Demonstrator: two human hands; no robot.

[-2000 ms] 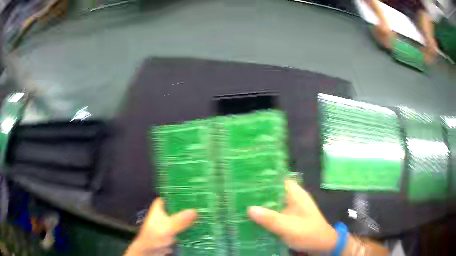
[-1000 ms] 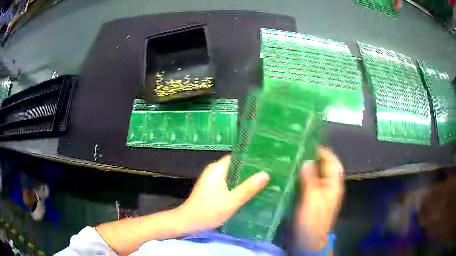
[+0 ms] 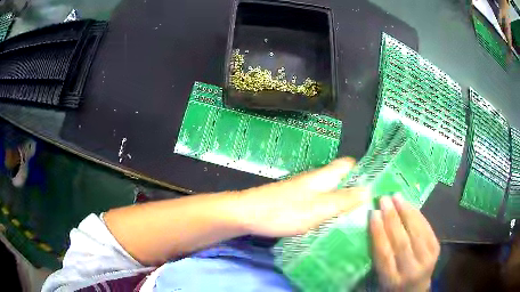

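My left hand (image 3: pixel 296 202) reaches across from the left and lies on a green PCB panel (image 3: pixel 325 259), its fingers over the panel's upper part. My right hand (image 3: pixel 402 242) holds the same panel at its right edge, fingertips on its face. The panel is tilted and partly blurred, over the mat's front edge, and seems to be a stack. Another green panel (image 3: pixel 256 142) lies flat on the dark mat, its back edge under the black component bin (image 3: pixel 279 34). Small gold components (image 3: pixel 262 81) are heaped along the bin's near side.
Overlapped green panels (image 3: pixel 422 97) lie on the right of the dark mat (image 3: pixel 154 74), with more fanned panels (image 3: pixel 487 154) further right. A black ribbed tray (image 3: pixel 43 63) is at the left edge. Another person's hand (image 3: pixel 504 20) shows at the top right beside a green panel.
The held panel has moved down and right, and my left hand now reaches across it. The view has shifted, so the bin and the flat panel appear further right and larger.
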